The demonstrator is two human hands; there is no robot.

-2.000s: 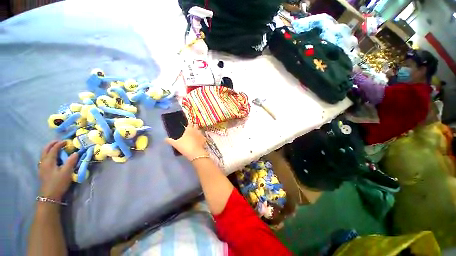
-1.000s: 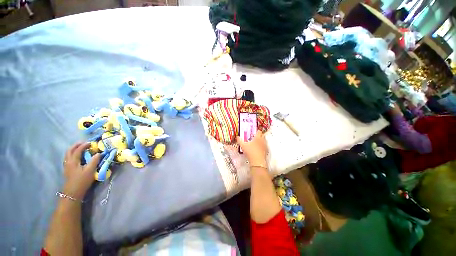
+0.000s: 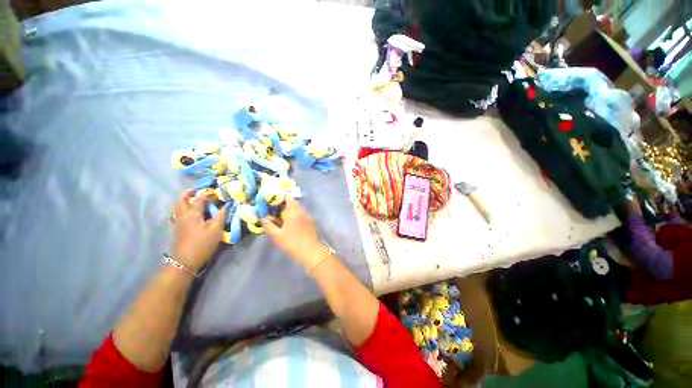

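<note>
A heap of blue-and-yellow plush pieces lies on the grey-blue cloth. My left hand is at the heap's near left side, fingers spread and touching pieces. My right hand is at its near right side, fingertips against the pieces. Whether either hand grips a piece is hard to tell. The smartphone, its screen lit pink, leans on the striped cloth pouch to the right.
A wooden-handled brush, a printed box and a spray bottle stand or lie right. Dark green plush goods are beyond. A carton of plush pieces is below the table edge. Part of another person shows far right.
My right hand first held the phone up at the striped pouch, then let it go there and moved left to the heap. The phone screen went from dark to lit. My left hand stayed at the heap.
</note>
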